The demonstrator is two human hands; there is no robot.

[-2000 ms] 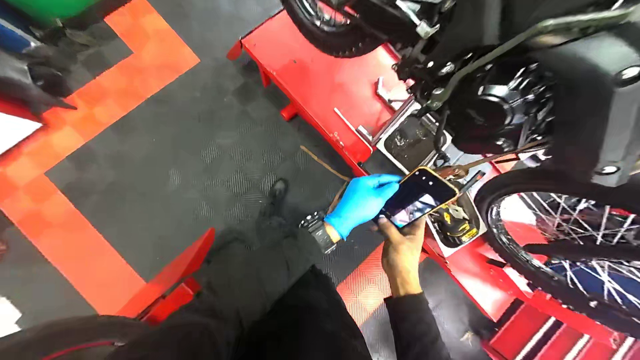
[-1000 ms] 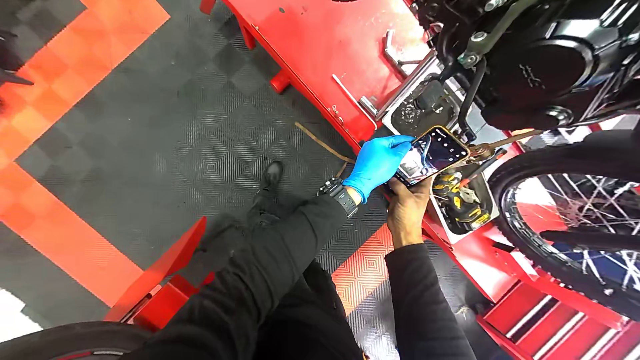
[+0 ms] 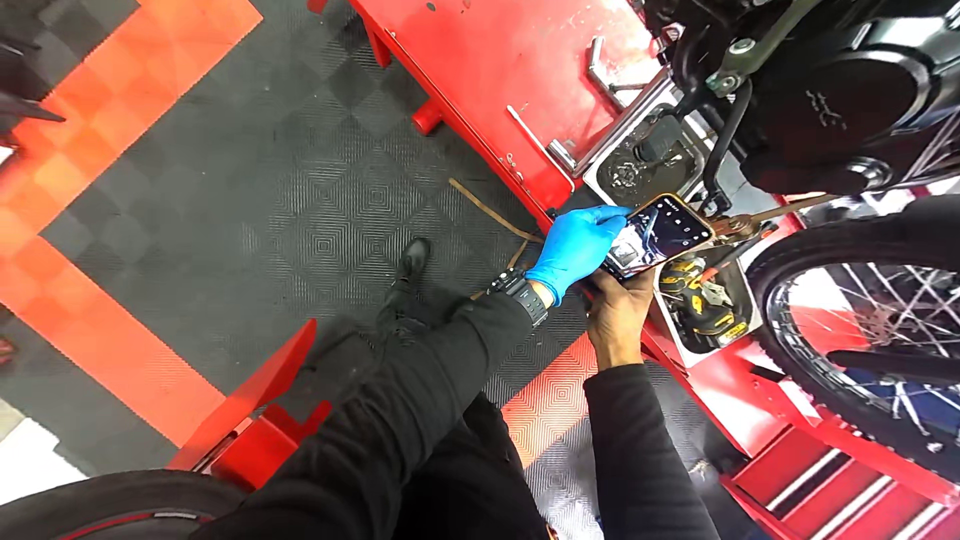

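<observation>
A smartphone (image 3: 661, 234) with a yellowish case edge and a lit screen is held in my bare right hand (image 3: 621, 311), which grips it from below. My left hand (image 3: 579, 244), in a blue glove, has its fingers at the phone's left edge, over part of the screen; its fingertips are partly hidden. A black wristwatch (image 3: 519, 294) is on my left wrist. Just beyond the phone lies a metal tray (image 3: 592, 174) with dark liquid and a dark part. Below and right of the phone, another tray (image 3: 690, 358) holds a yellow and black power tool (image 3: 701, 304).
A motorcycle engine (image 3: 825, 112) and a spoked wheel (image 3: 772, 300) stand at right over a red lift table (image 3: 517, 60). On the table lie a thin rod (image 3: 536, 142), a socket (image 3: 562, 154) and a bent metal tool (image 3: 600, 75). A strap (image 3: 491, 212) hangs beside the table; red drawers (image 3: 832, 480) are lower right.
The view has shifted, and the engine shows larger at right. My right hand keeps hold of the phone. My gloved left hand stays beside it, with more of its forearm in view than two seconds ago.
</observation>
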